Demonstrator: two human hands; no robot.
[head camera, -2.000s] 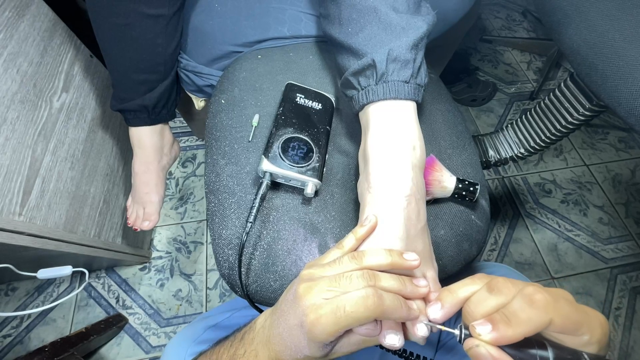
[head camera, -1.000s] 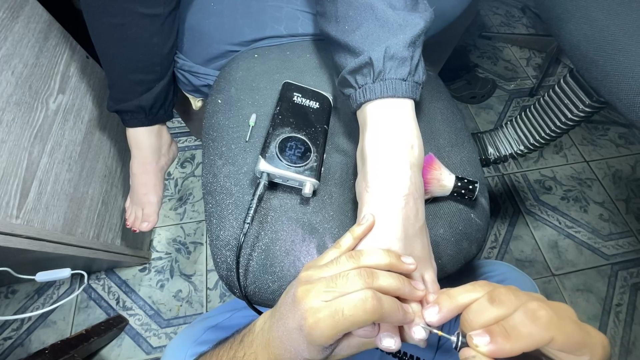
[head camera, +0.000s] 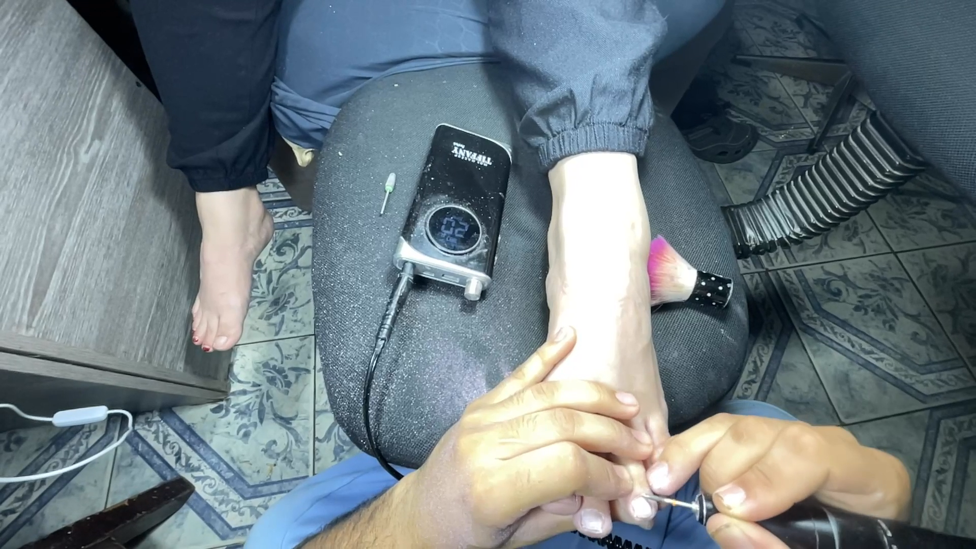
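Observation:
Another person's foot rests on a dark padded stool. My left hand lies over its front part, fingers wrapped around the toes. An electric nail drill handpiece is held in my right hand, its thin metal bit touching or very close to a toenail. My right fingertips rest against the side of the toes. On the stool sit a black nail drill control unit with a lit display and cable, a loose drill bit, and a pink-and-white dust brush beside the foot.
The person's other foot is on the patterned tile floor at left, near a grey wooden cabinet. A white cable with an inline switch hangs below it. A ribbed black flexible hose lies at right. Pale dust covers the stool.

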